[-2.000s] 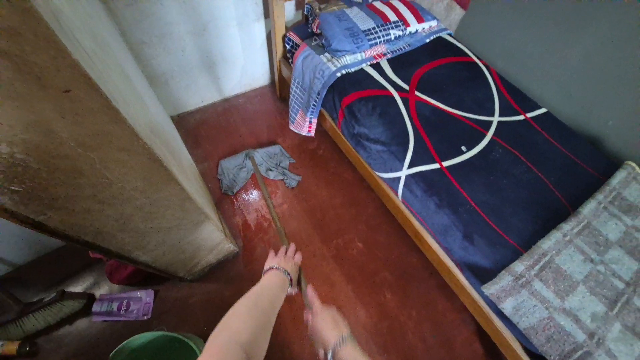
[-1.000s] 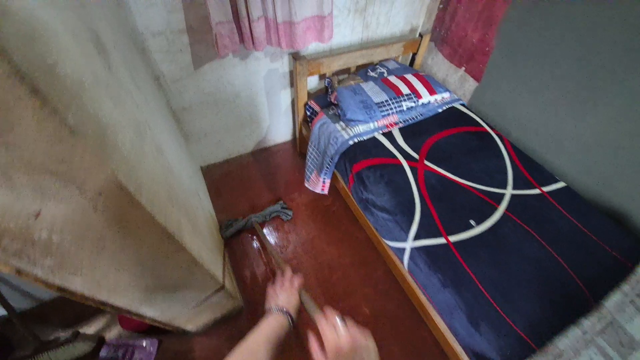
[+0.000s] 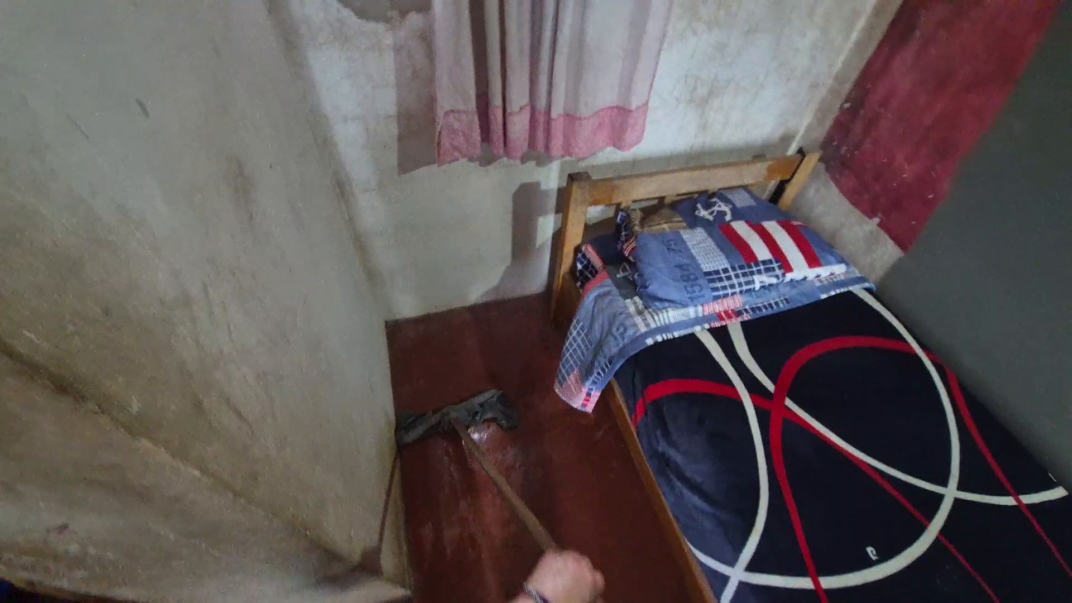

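A wooden stick [image 3: 507, 494] slants from the bottom centre up to a damp-looking grey cloth [image 3: 461, 416]. The cloth is draped across the stick's far end and lies flat on the red floor, its left tip by the foot of the left wall. Near the bottom edge my left hand [image 3: 568, 576] is closed around the stick, a bracelet at its wrist. My right hand is out of the frame. Wet, shiny floor [image 3: 494, 452] shows just on my side of the cloth.
Along the right stands a wooden bed [image 3: 649, 494] with a dark blanket [image 3: 846, 435] and a patterned pillow [image 3: 695, 260]. A stained wall [image 3: 251, 276] bounds the floor on the left. A pink-edged curtain [image 3: 544, 84] hangs on the back wall.
The view has tilted up towards the back wall. The cloth, spread wide near the floor's middle two seconds ago, is now bunched narrower by the left wall. My right hand has left view.
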